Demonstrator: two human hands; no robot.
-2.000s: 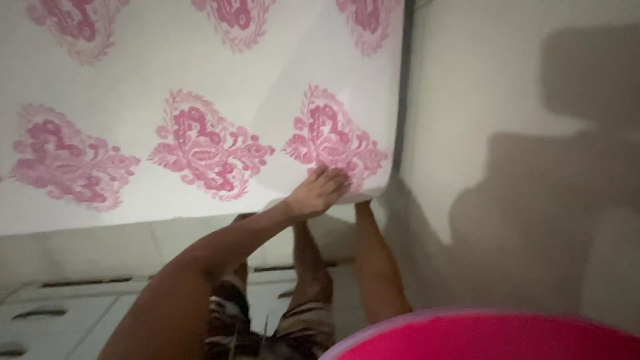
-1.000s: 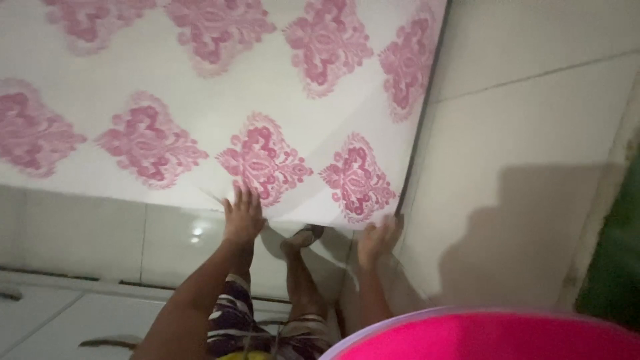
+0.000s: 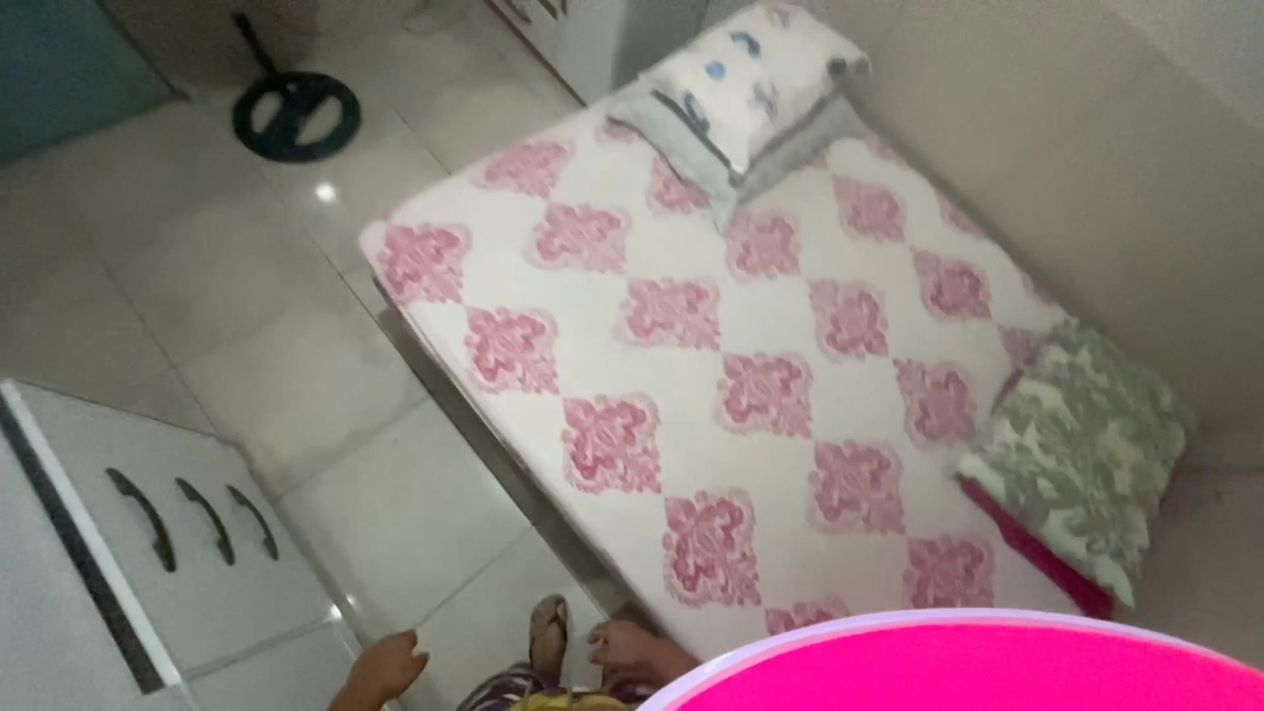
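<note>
My left hand point(image 3: 387, 668) is at the lower left, beside the white drawer unit, its fingers loosely bent and holding nothing visible. What appears to be my right hand point(image 3: 637, 648) is near the lower edge of the bed, fingers pointing left and nothing visible in them; it is blurred. A white fitted sheet with pink ornamental motifs point(image 3: 681, 420) covers the mattress. At the far end lie a pillow with blue marks point(image 3: 755, 84) and grey fabric around it. A green-and-white leaf-patterned pillow point(image 3: 1086, 454) with a magenta edge lies at the right.
The white drawer unit point(image 3: 252, 578) with dark handles stands at lower left. A round black stand base point(image 3: 296, 117) rests on the tiled floor point(image 3: 346, 395). A wall runs along the bed's right side. A bright pink round-edged object point(image 3: 978, 667) blocks the lower right view.
Both hands have come away from the sheet's edge, where they touched it one second ago. The view has swung and widened to show the whole bed.
</note>
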